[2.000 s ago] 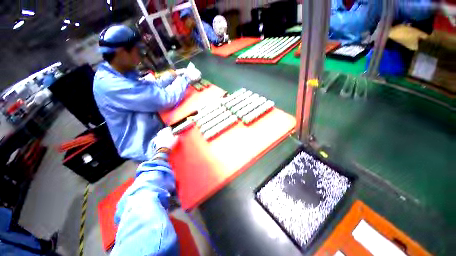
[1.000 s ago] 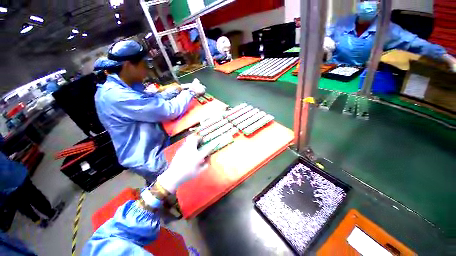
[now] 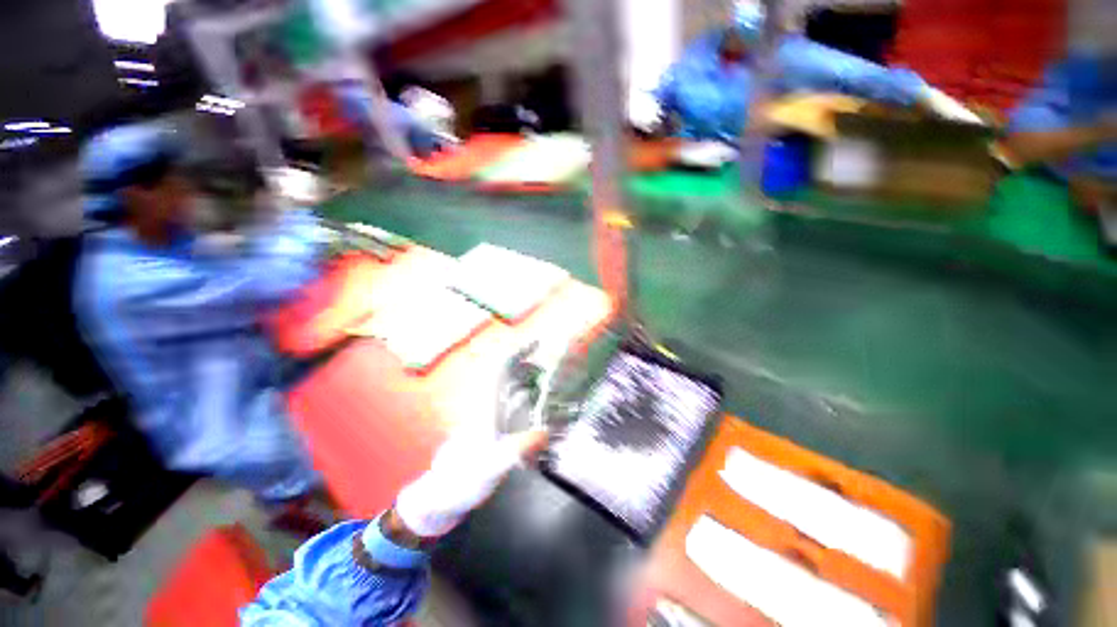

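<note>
The view is blurred. My left hand (image 3: 472, 472), in a white glove with a blue band at the wrist, reaches forward over the front edge of the red-orange board (image 3: 355, 423). It holds a blurred greenish-grey board assembly (image 3: 527, 390) at its fingertips, left of the black screw tray (image 3: 637, 435). Pale rows of board assemblies (image 3: 508, 279) lie on the red-orange board. The orange fixture (image 3: 925, 551) lies right of the tray, with white strips (image 3: 815, 508) in its pockets. I cannot make out my right hand.
A worker in a blue smock (image 3: 184, 331) stands at the left. A metal upright (image 3: 600, 159) rises behind the tray. The green conveyor (image 3: 857, 331) runs along the far side, with another worker (image 3: 723, 86) beyond it. A black crate (image 3: 110, 490) is at the lower left.
The view has swung to the right, showing more of the fixture. My left hand has left the rows and come towards the tray with a board assembly in it.
</note>
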